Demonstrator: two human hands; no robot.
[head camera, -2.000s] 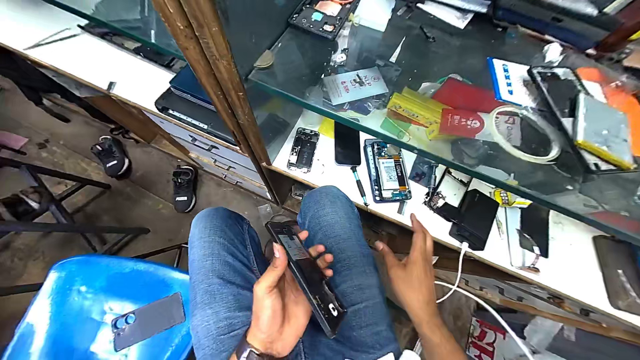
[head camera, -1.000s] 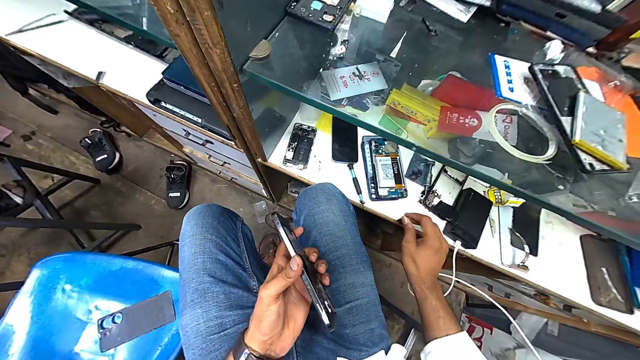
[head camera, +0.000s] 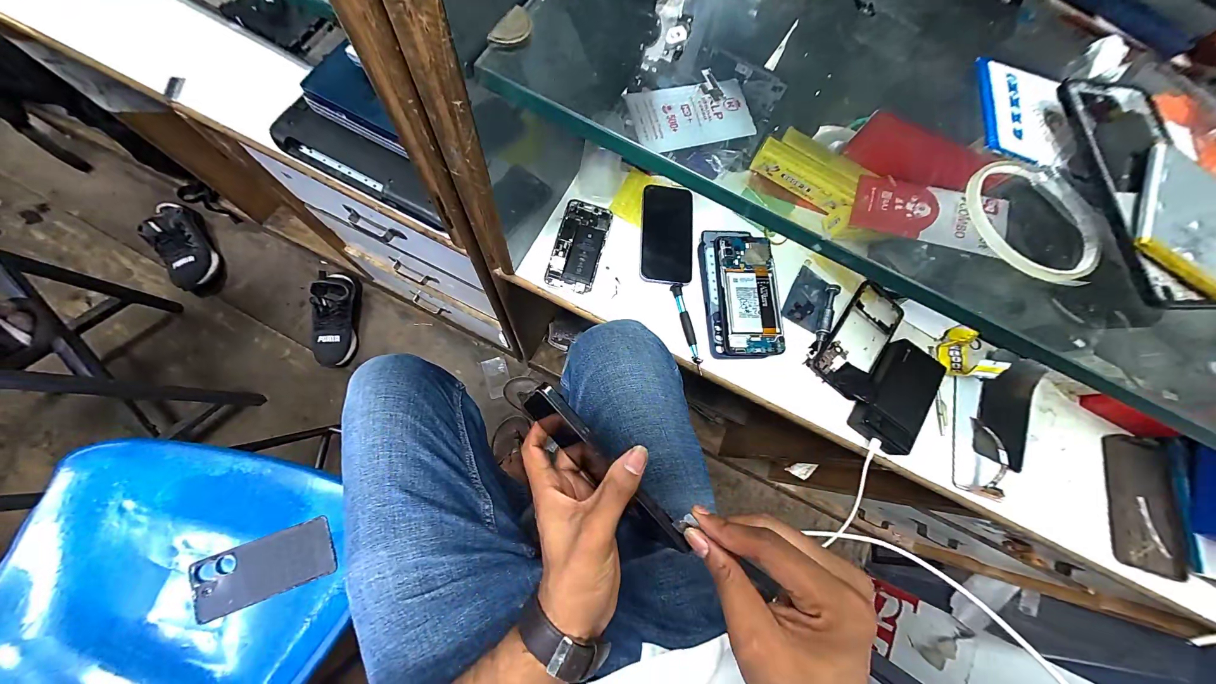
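Observation:
My left hand (head camera: 579, 513) is wrapped around a dark smartphone (head camera: 608, 465), tilted on edge above my lap. At the phone's near end, my right hand (head camera: 798, 589) pinches a small pale piece (head camera: 686, 522) between thumb and fingertips; its kind is too small to tell. A white cable (head camera: 936, 568) passes behind my right hand, and its plug is in a black box-shaped device (head camera: 898, 397) on the white counter. An opened phone with its battery exposed (head camera: 744, 296) lies there too, beside a screwdriver (head camera: 686, 323) and a black-screened phone (head camera: 667, 234).
Another opened phone (head camera: 579, 245) lies left on the counter. A glass shelf (head camera: 665, 180) overhangs it, bearing a tape roll (head camera: 978, 214), cards and phone parts. A wooden post (head camera: 427, 123) stands left of the glass. A phone back cover (head camera: 266, 570) rests on a blue stool (head camera: 104, 532).
My right hand was open, then reached the counter's edge; now it is at the near end of the phone. My left hand has kept hold of the phone, which has been turned.

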